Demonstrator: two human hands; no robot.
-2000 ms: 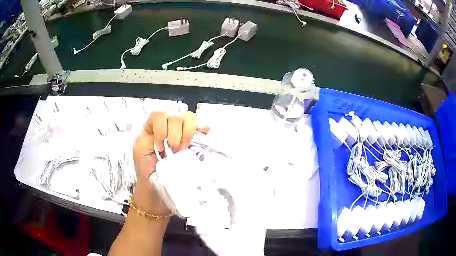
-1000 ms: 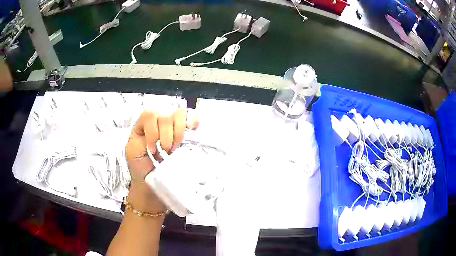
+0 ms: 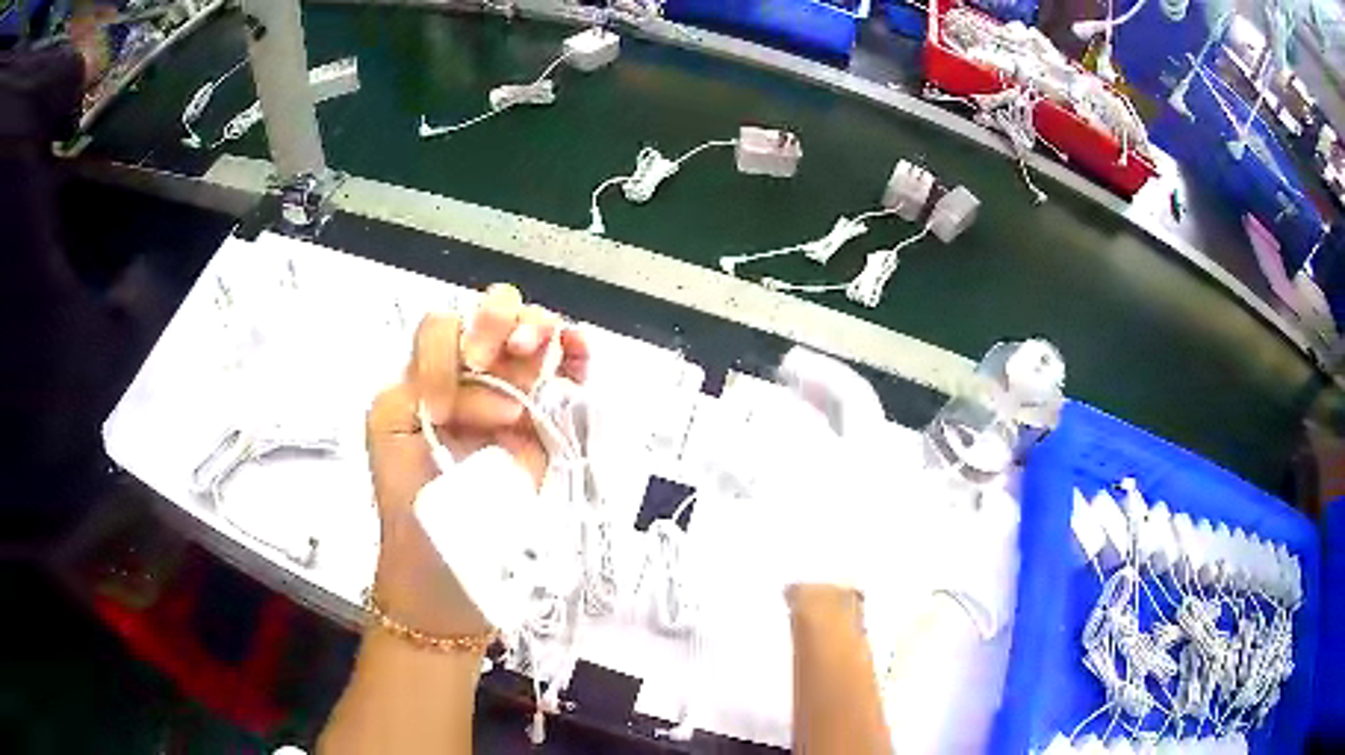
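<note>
My left hand (image 3: 480, 376), bare with a thin bracelet, is closed around a white cord. The attached white power adapter (image 3: 487, 534) sits just below the fingers, with bundled cord hanging beside it. My right hand (image 3: 811, 472) wears a white glove over the white-covered bench, right of the left hand. The glove blends into the bright sheet, so its fingers and anything in them are unclear. Other adapters stand at the left of the white covering (image 3: 162, 421), washed out, with metal pins up. A coiled cord (image 3: 244, 460) lies in front of them.
The blue tray (image 3: 1040, 546) at the right holds rows of adapters with cords between. A clear dispenser bottle (image 3: 985, 421) stands at its back left corner. Loose adapters (image 3: 769, 151) lie on the green conveyor belt (image 3: 590, 103). A red bin (image 3: 944, 67) of white items is across the belt.
The view has shifted, so the belt and tray sit lower and further right. The gloved right hand is now apart from the adapter, to its right. The left hand still holds the cord and adapter.
</note>
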